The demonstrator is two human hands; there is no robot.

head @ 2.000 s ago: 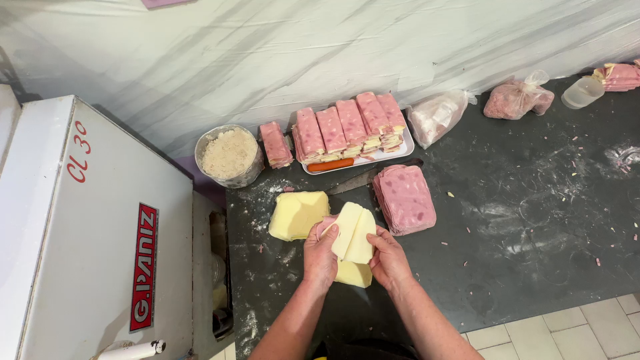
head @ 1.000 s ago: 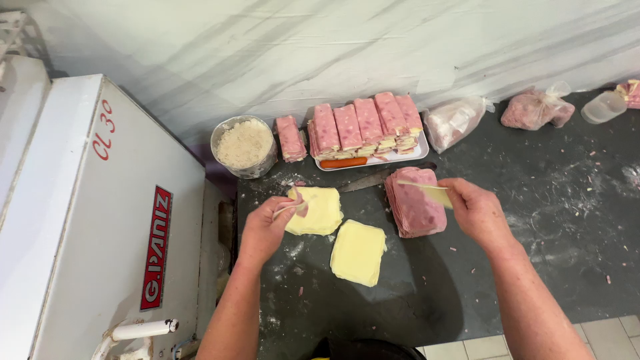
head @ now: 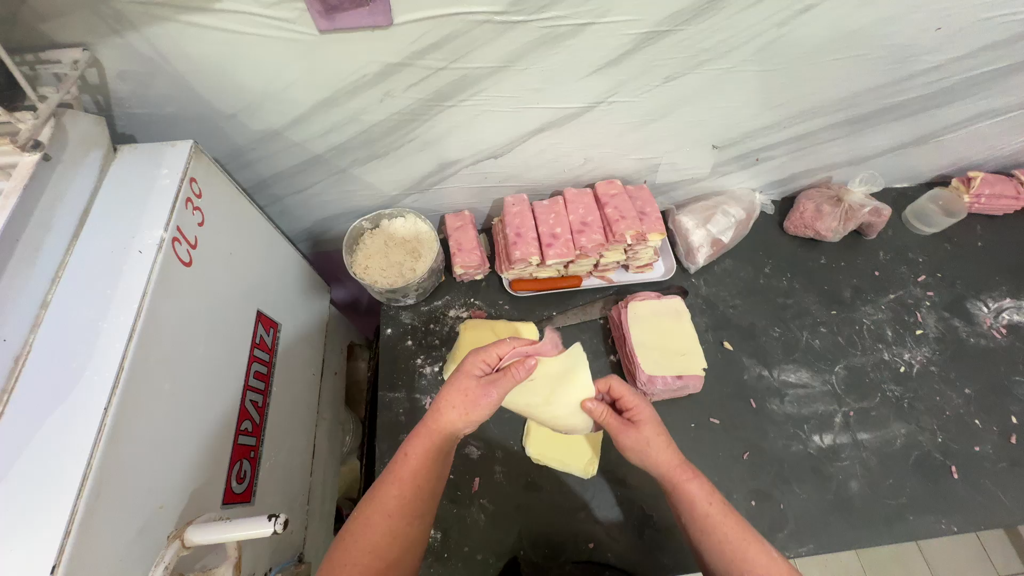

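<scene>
Between my two hands hangs a slice of cheese [head: 552,394] with a ham slice against its back. My left hand [head: 480,384] pinches the ham and cheese at the upper left edge. The right edge is pinched by the thumb and fingers of my right hand [head: 628,416]. Below lies one cheese stack [head: 564,452], partly covered by the held slices, and behind my left hand is another cheese stack [head: 488,332]. To the right stands a pile of ham slices [head: 632,364] with one cheese slice [head: 666,336] on top. A knife [head: 580,310] lies behind the held slices.
A tray [head: 592,283] holds layered ham and cheese blocks [head: 552,228] and an orange-handled item. Left of it are another block [head: 465,244] and a tub of white crumbly food [head: 394,256]. Plastic bags [head: 714,228] line the wall. A white machine [head: 192,360] stands left.
A cheese slice now lies on the ham pile, where my right hand held one a second ago. My hands have come together from apart, with ham and cheese held between them.
</scene>
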